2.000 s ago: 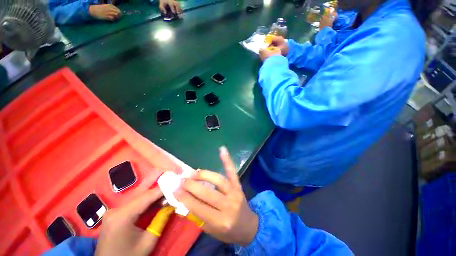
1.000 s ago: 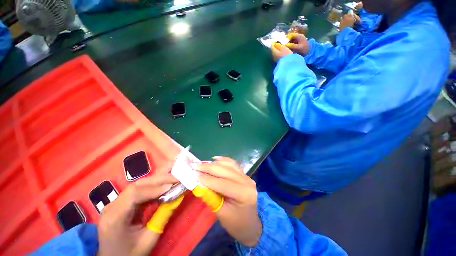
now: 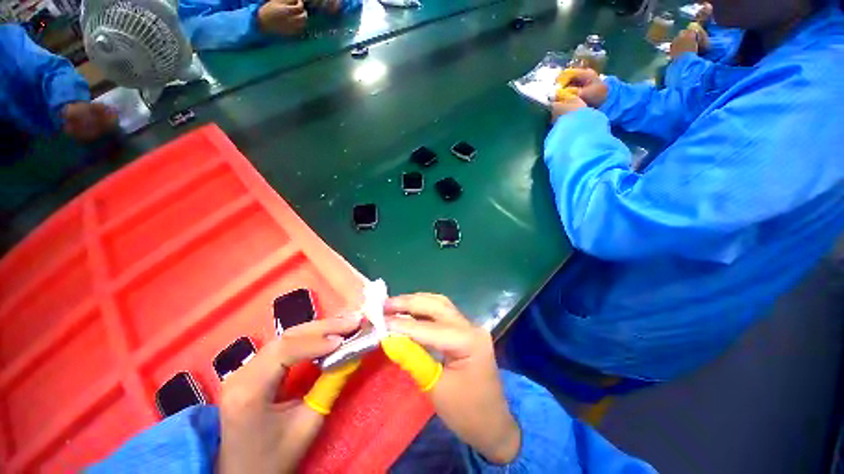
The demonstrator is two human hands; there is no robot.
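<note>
My left hand, with a yellow finger cot on the thumb, holds a silvery-edged watch body by its sides over the red foam tray. My right hand, with a yellow cot on the thumb, pinches a crumpled white wipe against the right end of that watch body. The watch body is partly hidden by fingers. Three watch bodies with dark screens lie in a row on the tray, left of my hands: an upper one, a middle one and a lower one.
Several watch bodies, one nearest, lie loose on the green bench. A person in a blue smock works at right, near a clear bag and a bottle. A fan and other people's hands show across the bench.
The view has shifted, so the tray and bench things sit farther right in the picture. The watch body shows between my hands, with the wipe now at its right end. Another person's hand has appeared at left.
</note>
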